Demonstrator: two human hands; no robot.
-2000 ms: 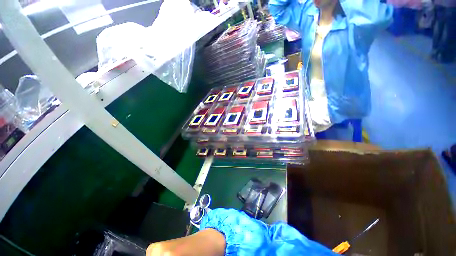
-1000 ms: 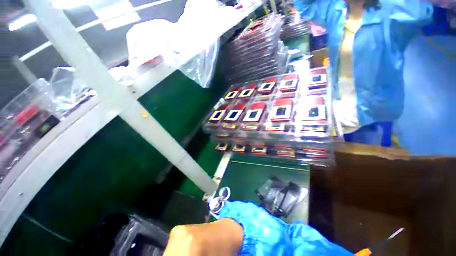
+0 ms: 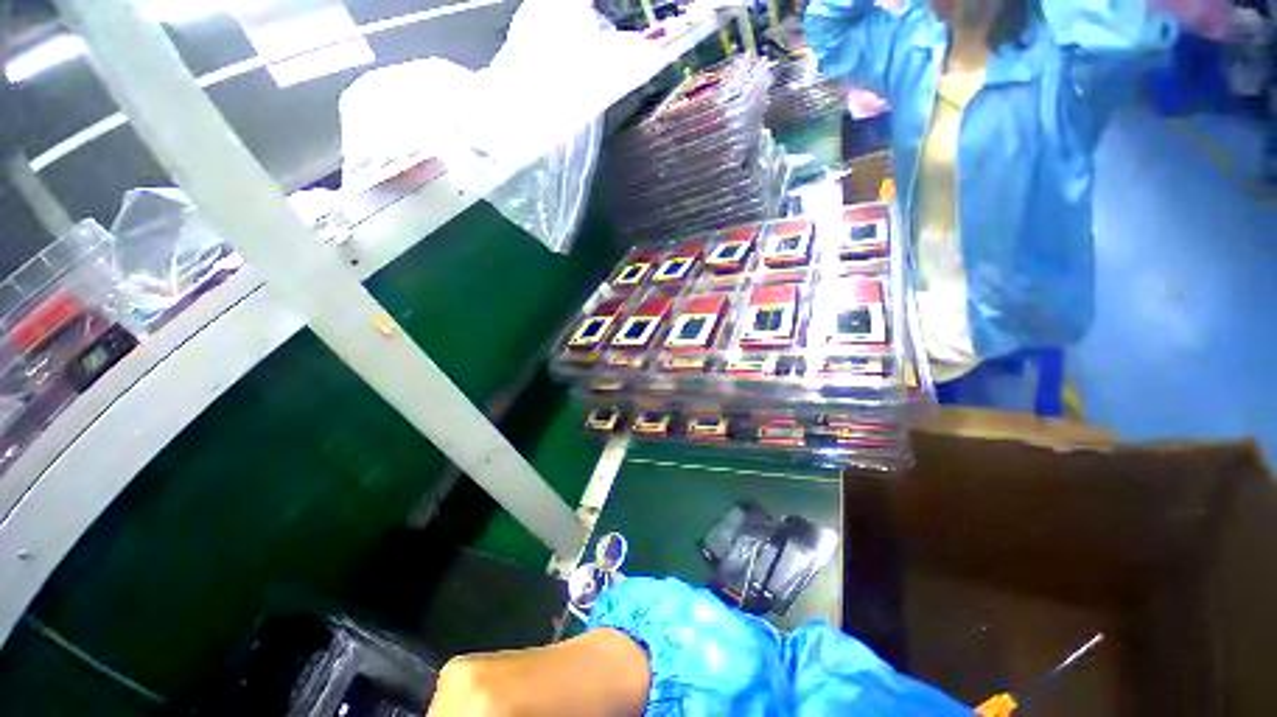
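A bare wrist and the back of my right hand (image 3: pixel 539 682), in a blue sleeve, show at the bottom edge; the fingers are cut off, so what they hold is hidden. My left hand is not in view. A black unit in a clear tray (image 3: pixel 357 679) shows partly at the bottom left, left of the wrist. Black items in a clear bag (image 3: pixel 766 556) lie on the green bench just beyond the sleeve. A small white bottle with a shiny round top (image 3: pixel 595 572) stands by the shelf post, touching or close to the sleeve.
Stacked clear trays of red-and-black units (image 3: pixel 742 329) stand ahead, with more stacks behind. An open brown carton (image 3: pixel 1036 546) is at the right, a screwdriver (image 3: pixel 997 705) at its near end. The white post (image 3: pixel 350 315) slants at left. Plastic bags (image 3: pixel 420 119) lie on the shelf. A person in blue (image 3: pixel 1008 210) stands beyond.
The camera view has shifted, first moving the scene right in the picture, then slightly back left. The wrist stays at the bottom edge. The bench items show no clear movement of their own.
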